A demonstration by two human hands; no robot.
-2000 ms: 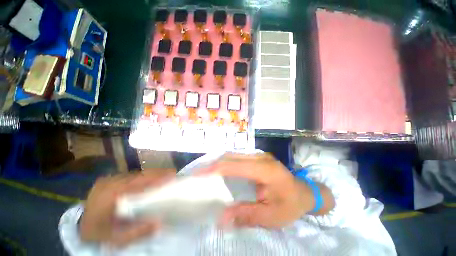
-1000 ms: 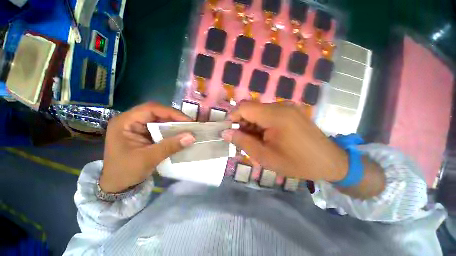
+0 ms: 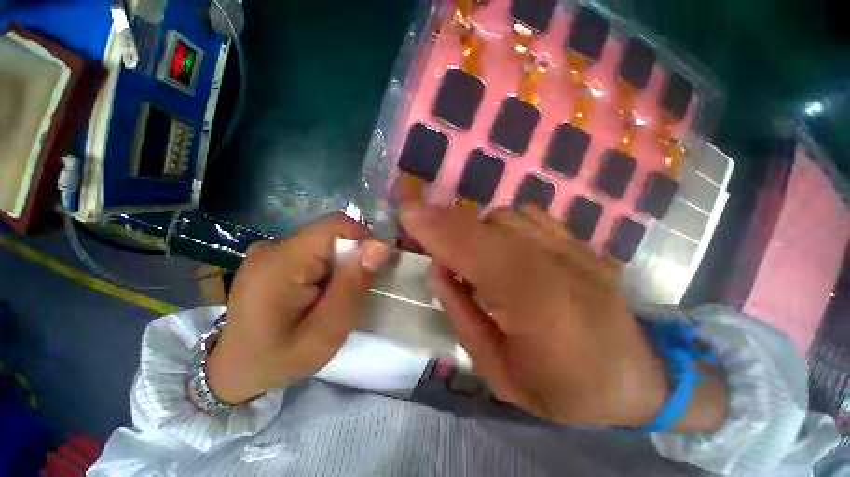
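My left hand pinches the white release liner sheet with silver-grey pads between thumb and fingers, in front of the tray's near edge. My right hand reaches over the sheet and the tray, blurred, its thumb and index fingertips near the sheet's top edge. A small greyish patch shows by those fingertips; whether they hold a pad I cannot tell. The clear blister tray lies tilted beyond, with rows of black modules and orange flex cables on pink. My right hand hides its near rows.
A spare pad sheet lies at the tray's right side. A pink foam sheet is further right. A blue-and-white instrument with red and green digits stands at the left, with a brown-edged pale block beside it. A yellow floor line shows lower left.
The view has turned and moved closer, with the tray more tilted. From both hands on the sheet in front of me, my right hand has shifted over the tray's near rows; my left still holds the sheet.
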